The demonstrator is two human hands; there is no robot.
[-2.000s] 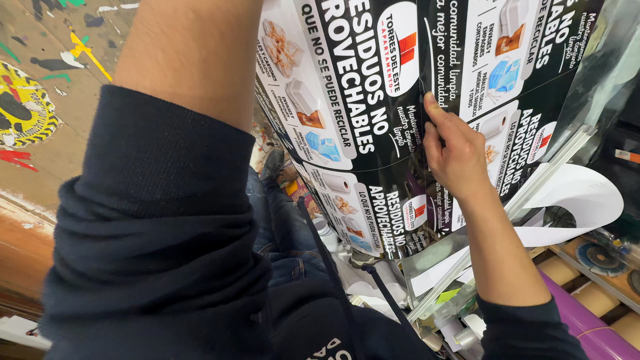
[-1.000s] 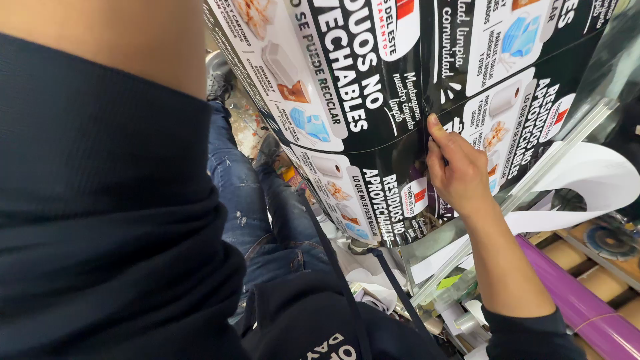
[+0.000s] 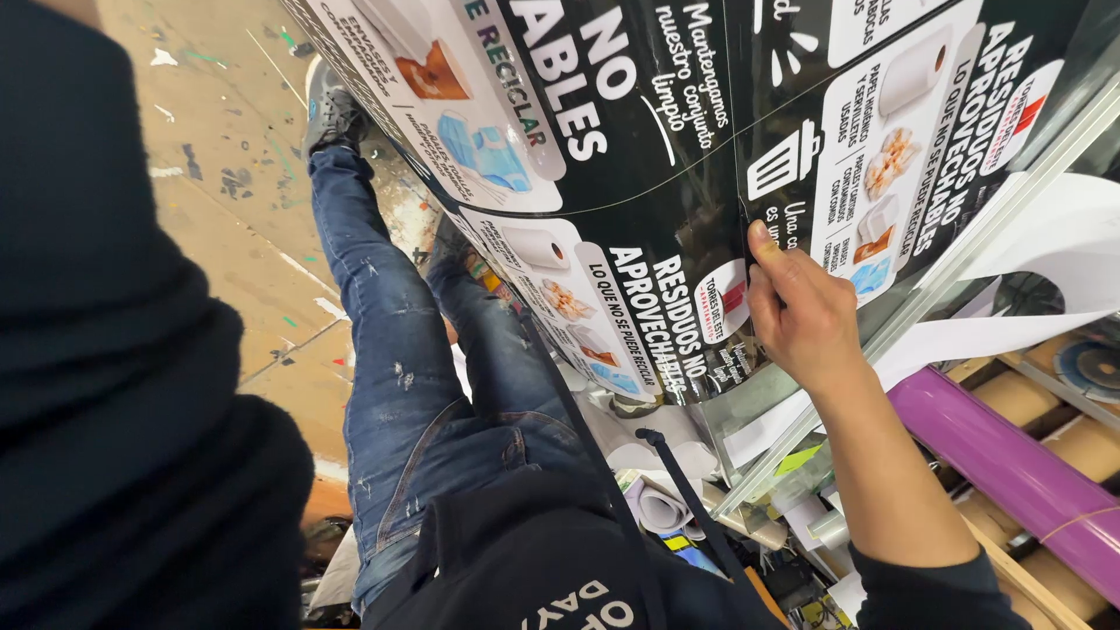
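Printed glossy sheets (image 3: 647,188), black and white with waste pictures and writing, lie over a surface at the upper middle. A dark seam or edge runs down between the printed panels. My right hand (image 3: 801,306) is closed at this edge, thumb on top and fingers curled; the fingertips are partly hidden. My left arm, in a dark sleeve (image 3: 131,376), fills the left side and reaches up out of the frame, so my left hand is not visible.
A clear or metallic straight rail (image 3: 910,306) runs diagonally beside the sheets. Right of it are curled white material (image 3: 1050,236), a purple roll (image 3: 1006,464) and several brown rolls (image 3: 1015,394). My legs (image 3: 376,289) stand on a paint-marked floor (image 3: 254,175).
The view has shifted closer to the sheets, showing more of my legs. My left forearm has moved mostly out of the frame. My right hand stays at the edge between the printed panels.
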